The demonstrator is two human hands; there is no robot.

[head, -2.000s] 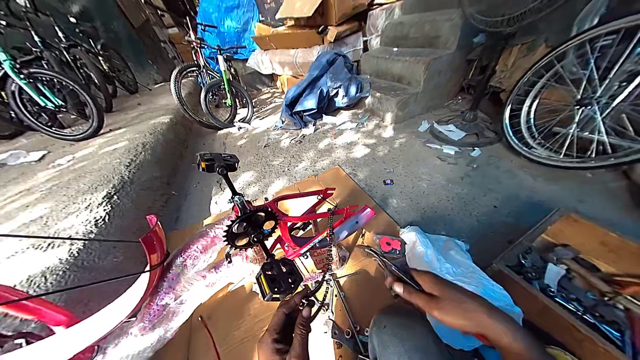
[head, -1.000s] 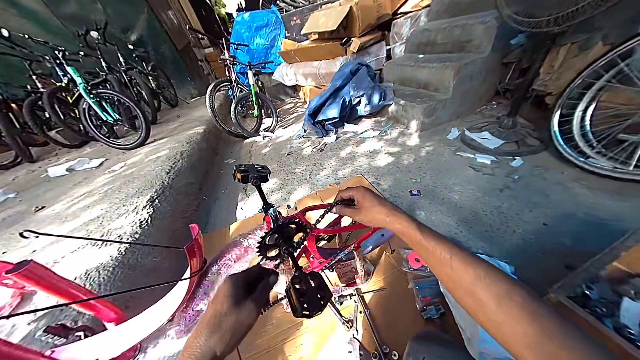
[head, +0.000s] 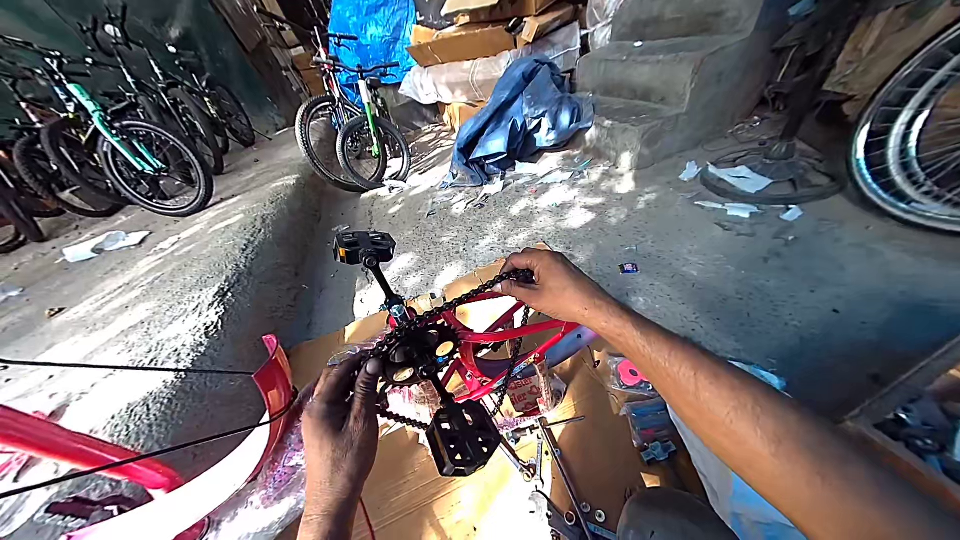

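A red bicycle frame (head: 480, 352) lies over cardboard, with a black chainring (head: 421, 352) and crank facing up. One black pedal (head: 364, 247) is at the far end of the crank, another black pedal (head: 463, 439) at the near end. A black bicycle chain (head: 457, 301) runs across the chainring, and part of it hangs down to the right. My left hand (head: 346, 409) pinches the chain at the chainring's left edge. Up and to the right, my right hand (head: 551, 281) grips a bunched part of the chain, holding it taut between both hands.
Tools and loose hardware (head: 551, 450) lie on the cardboard (head: 405, 480). A red fork or fender-like part (head: 274, 382) and a cable are at left, beside a concrete ledge (head: 247, 247). Bikes (head: 150, 161), a blue cloth (head: 517, 116) and steps (head: 637, 90) stand behind; a wooden box (head: 900, 442) is at right.
My right hand held pliers two seconds ago and now holds the chain. My left hand has moved from below the near pedal to the chainring's left side. The chain now stretches between my hands.
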